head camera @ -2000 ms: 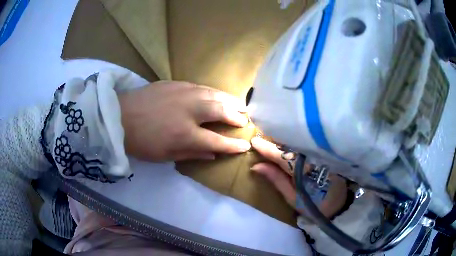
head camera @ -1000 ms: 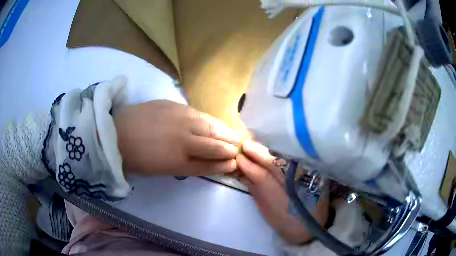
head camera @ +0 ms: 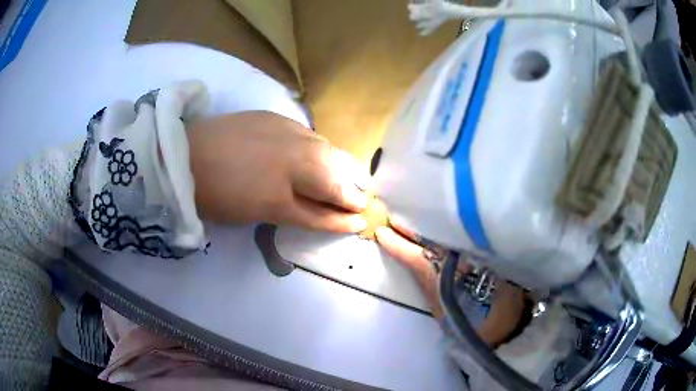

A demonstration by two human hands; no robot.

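Observation:
The brown garment panel (head camera: pixel 336 69) lies flat behind my hands, with a paler folded layer at its left. Its near edge is at the lit spot beside the white sewing machine head (head camera: pixel 496 153). My left hand (head camera: pixel 282 176) presses and pinches the panel edge with thumb and fingers, left of the head. My right hand (head camera: pixel 412 260) reaches in from the lower right, its fingertips on the same edge, partly hidden by the head and the dark tube. The needle is hidden.
The pale bed cover (head camera: pixel 351 267) with a grey notch shows in front of my hands. A dark tube and curved metal bracket (head camera: pixel 626 328) hang at the right. A greenish folded pad (head camera: pixel 622 153) is tied on the head. The ruler-marked table edge (head camera: pixel 191 336) curves along the front.
The panel has moved away from me, and its near edge has drawn back, uncovering the bed cover. My left hand moved nearer me, then back up. My right fingertips stay beside my left.

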